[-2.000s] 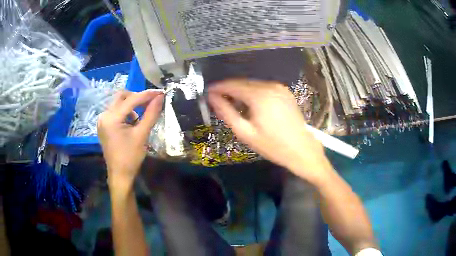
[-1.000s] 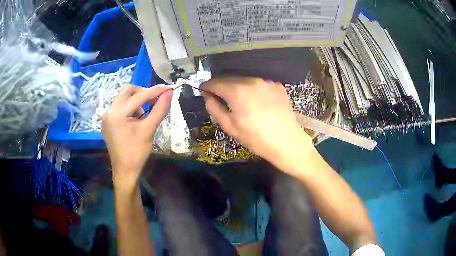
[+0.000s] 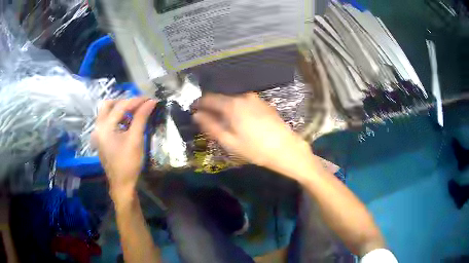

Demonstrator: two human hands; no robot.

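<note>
The bench machine [image 3: 236,31] stands in front of me, with its work head [image 3: 185,95] at its lower left. My left hand [image 3: 121,131] is just left of the work head, thumb and forefinger pinched together; what lies between them is too blurred to tell. My right hand [image 3: 247,128] is just right of the work head, blurred, its fingers curled over the palm. A pale flat strip [image 3: 327,164] shows its end beyond my right forearm; the rest of it is hidden under the hand and arm, so its hold is unclear.
A blue bin [image 3: 77,163] with white tube-like pieces [image 3: 105,90] is at left, beside a clear bag [image 3: 41,113] of white pieces. Blue wires [image 3: 61,208] hang below. Metallic pieces [image 3: 288,102] and yellow bits [image 3: 208,162] lie under the machine. Flat strips [image 3: 360,56] are stacked right.
The view has shifted and blurred. My hands have moved slightly apart at the work head. The strip beyond my right forearm now shows only a short end.
</note>
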